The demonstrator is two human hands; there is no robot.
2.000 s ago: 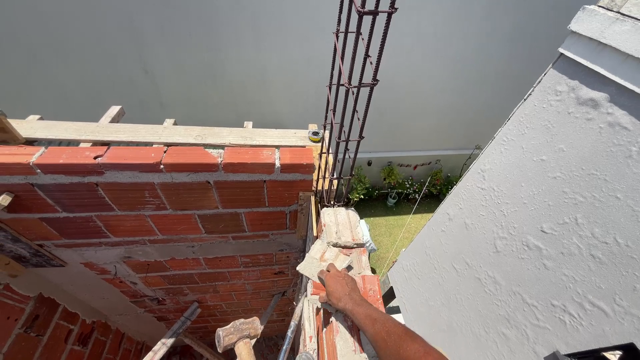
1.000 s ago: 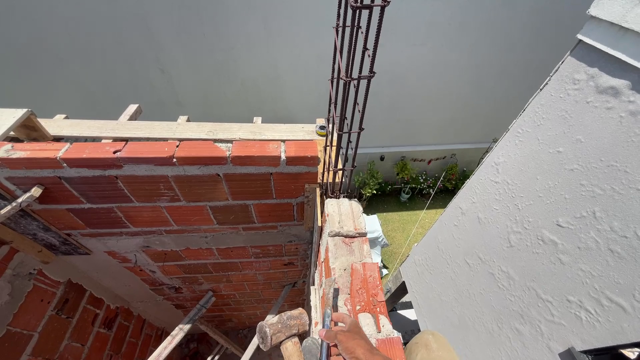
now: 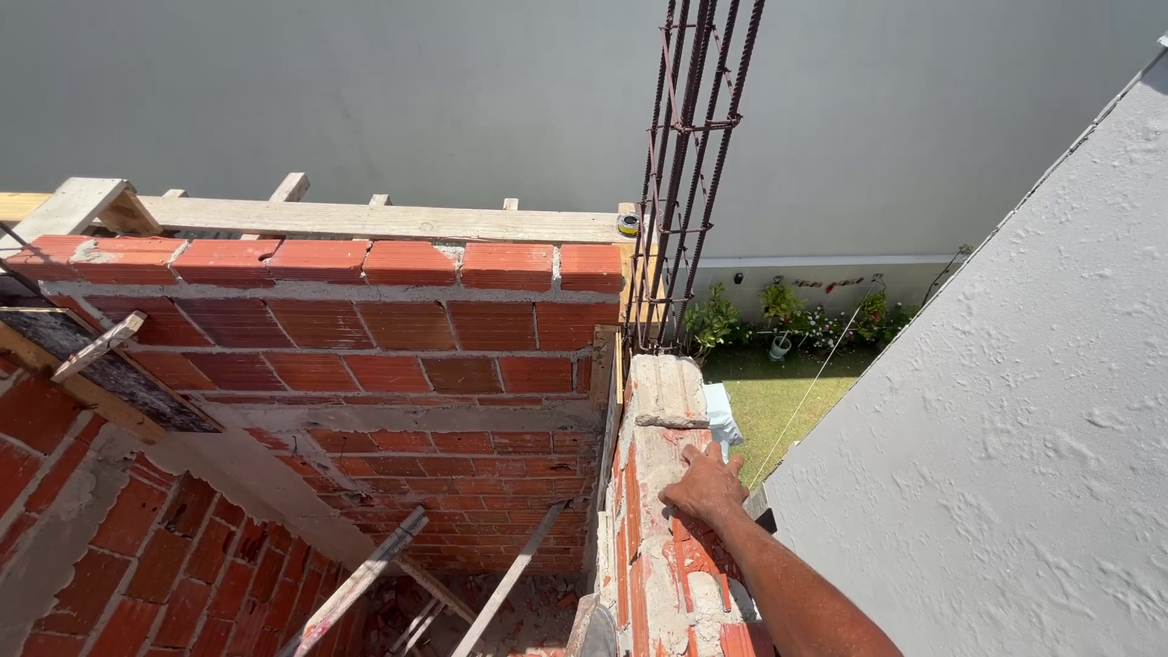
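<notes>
My right hand reaches in from the lower right. It rests palm down on the mortar-covered top of a narrow hollow-brick wall, fingers spread, with no tool visible in it. Just beyond the fingers lies a pale, ridged block piece on the wall's far end. Broken red brick and lumps of mortar show below and beside the wrist. My left hand is out of view. At the bottom edge, left of the wall, a greyish tool or block is partly cut off; I cannot tell which.
Upright rebar cage stands past the wall's end. A tape measure sits on a wooden board behind the red brick wall. Timber props slant below left. A textured white wall and taut string are at right.
Two seconds ago my right hand held a pale, flat chunk over the wall; it is no longer in the hand. Since one second ago the hand has moved forward along the wall top.
</notes>
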